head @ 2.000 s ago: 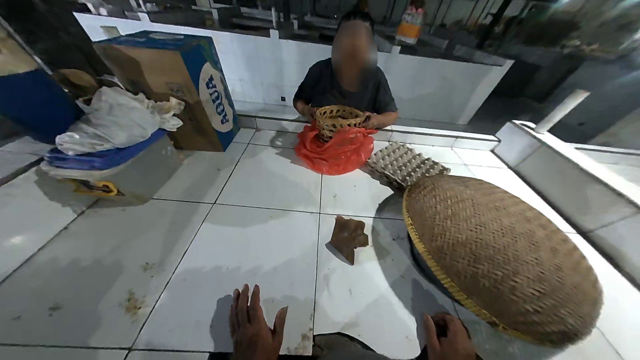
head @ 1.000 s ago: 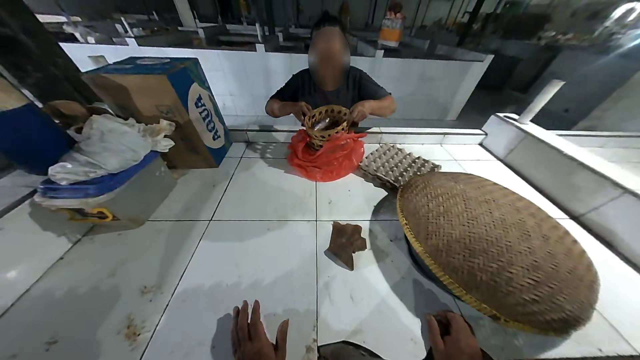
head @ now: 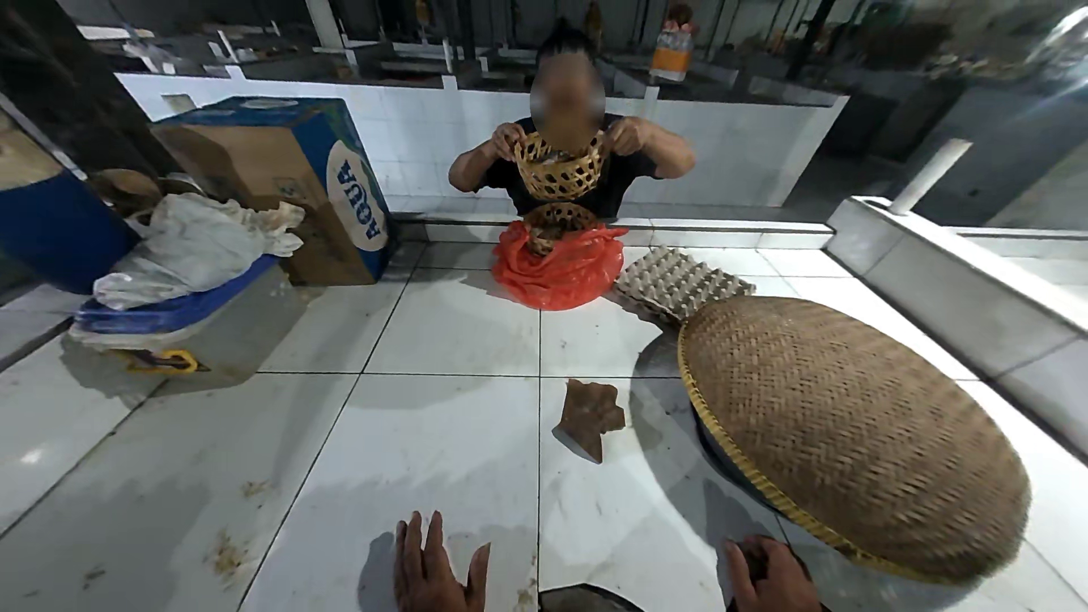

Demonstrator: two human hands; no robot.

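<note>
My left hand [head: 438,568] is at the bottom middle, fingers apart and holding nothing, over the white tiled surface [head: 442,442]. Farther right is my right hand [head: 769,574], its fingers curled; whether something small is inside cannot be seen. Beside it a large woven bamboo tray [head: 850,425] lies tilted over a dark round vessel, mostly hidden. A torn brown piece, perhaps cardboard [head: 588,416], lies on the tiles between and beyond my hands. Across from me a person holds up a woven bamboo basket [head: 561,170] with both hands, above another basket [head: 557,223] in a red plastic bag [head: 557,272].
Egg trays [head: 680,282] lie beyond the woven tray. At left are a plastic bin [head: 212,331] with a blue lid, a crumpled plastic bag [head: 191,246] on it, a cardboard box [head: 255,183] and a blue container [head: 59,225]. A low tiled wall [head: 960,272] borders the right side.
The other person has raised a basket off the red bag, and a second basket shows below it. My hands have stayed in nearly the same place.
</note>
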